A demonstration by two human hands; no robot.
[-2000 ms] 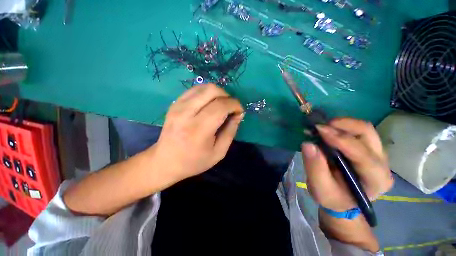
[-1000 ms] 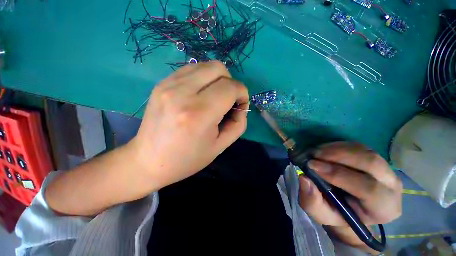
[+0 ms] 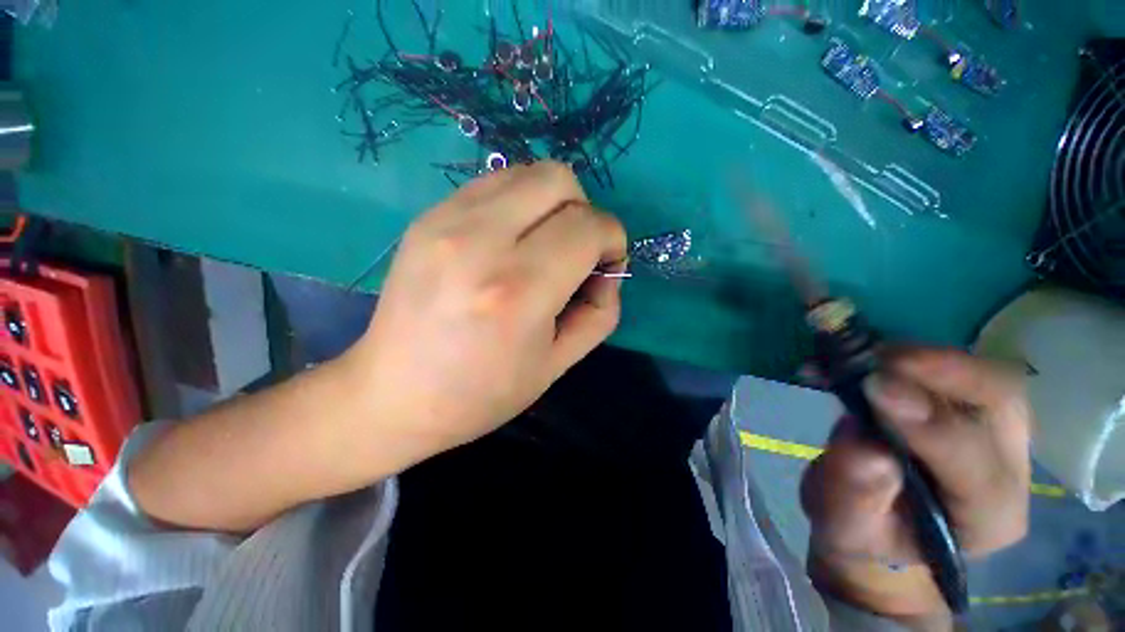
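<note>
My left hand (image 3: 494,303) is at the front edge of the green mat, fingertips pinched on a thin silvery solder wire (image 3: 617,274); whether it also holds a component is hidden. A small blue-white circuit board (image 3: 667,249) lies on the mat just right of the fingertips. My right hand (image 3: 925,463) grips the black handle of a soldering iron (image 3: 907,463). The iron's coppery tip is blurred and points up and left, clear of the board. A tangled pile of wired components (image 3: 531,93) with black and red leads lies behind my left hand.
Finished board assemblies (image 3: 947,130) lie at the upper right beside a clear tray (image 3: 790,117) and a whitish strip (image 3: 846,191). A fan (image 3: 1092,173) and an off-white pot (image 3: 1061,370) stand at the right. A red parts tray (image 3: 74,383) is lower left.
The iron's tip was at the board one second ago; it has moved away to the right with my right hand. My left hand still pinches beside the board, slightly further right in view.
</note>
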